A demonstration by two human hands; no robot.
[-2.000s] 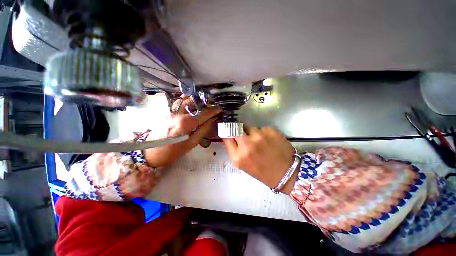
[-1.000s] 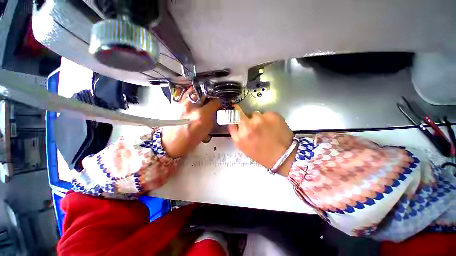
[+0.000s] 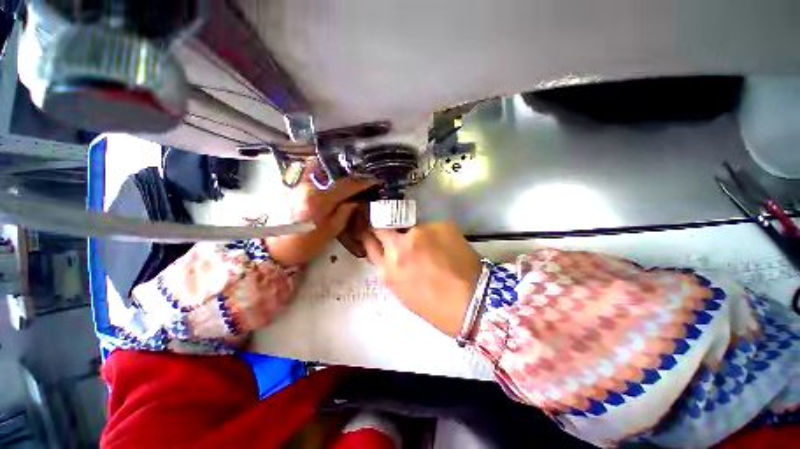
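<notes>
The sewing machine head [image 3: 544, 53] fills the top of the view. My left hand [image 3: 309, 210] is at the left of the needle area, its fingers partly behind metal thread guides. My right hand [image 3: 425, 263] is just right of it, below a ridged knob [image 3: 393, 213], fingertips close to my left hand. A small dark edge [image 3: 355, 238] shows between the hands, too little to identify. The needle, the presser foot and whatever is at my fingertips are hidden behind the knob and guides, so I cannot tell what my fingers grip.
Stacked black panels [image 3: 140, 224] lie at the left, with puffy black pieces [image 3: 189, 174] behind them. A blue crate [image 3: 98, 263] edges the table's left side. Red-and-black-handled snips [image 3: 776, 217] lie at the far right on the machine bed. A pale blurred strip [image 3: 175, 226] crosses the left foreground.
The view has shifted slightly. My right hand has moved a little left and down, out from behind the knob, and more dark edge shows between the hands. My left hand stays near the needle area.
</notes>
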